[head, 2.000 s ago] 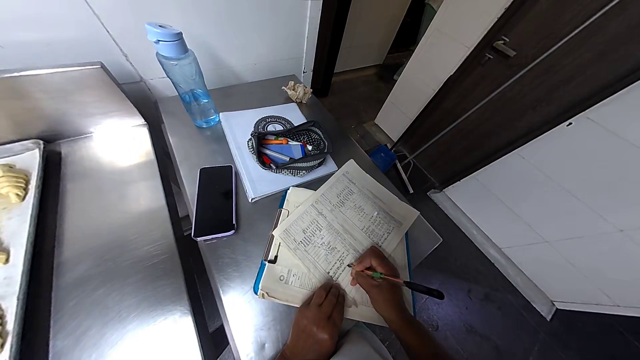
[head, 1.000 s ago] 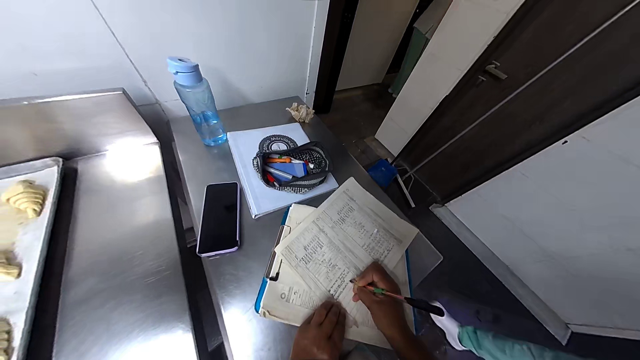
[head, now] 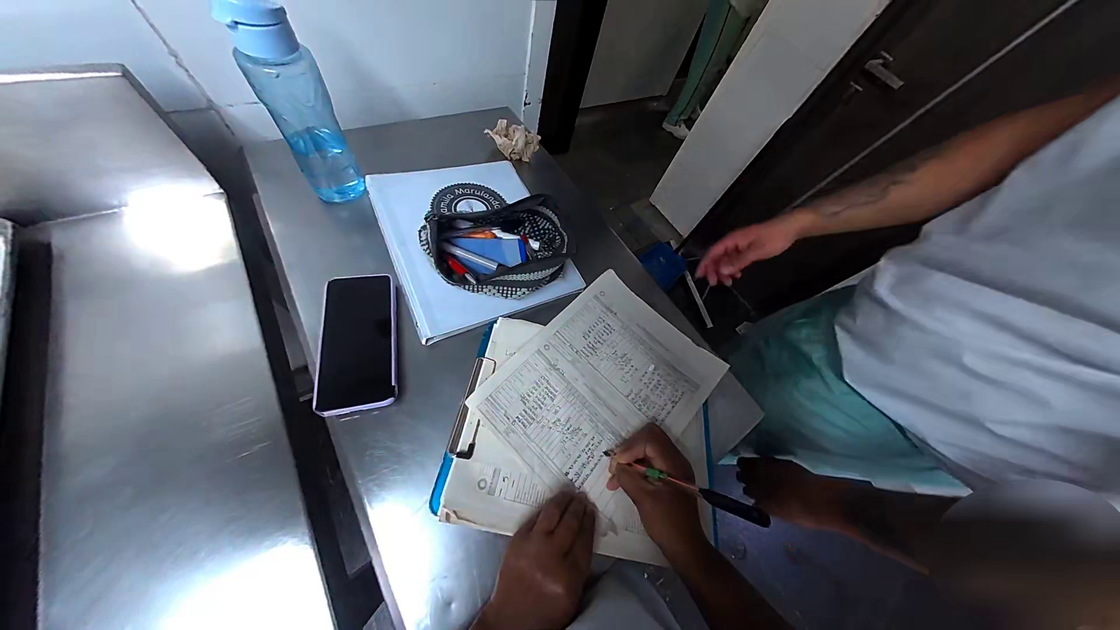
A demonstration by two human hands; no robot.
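Note:
My right hand (head: 656, 477) holds a pen (head: 691, 492) with a dark end, its tip on a printed form (head: 604, 359) covered in handwriting. My left hand (head: 551, 547) rests flat on the lower edge of the papers, holding nothing. Beneath the form lie more sheets on a blue clipboard (head: 440, 486) with a metal clip (head: 464, 420). A patterned pencil case (head: 525, 284), unzipped and full of pens, sits on a white binder (head: 420, 306) above the clipboard. To the left of the papers lies a phone (head: 356, 343) with a dark screen.
A blue water bottle (head: 306, 122) stands at the steel table's (head: 367, 455) back, with crumpled paper (head: 513, 140) at the far corner. On the left is a steel counter (head: 166, 394). A person in a white shirt (head: 989, 271) stands close on the right; another person's legs (head: 700, 66) show beyond the doorway.
A person has come in close at the right, where one second ago only a teal-clad limb and a white shoe showed. My hands stay on the papers, the pen still in my right.

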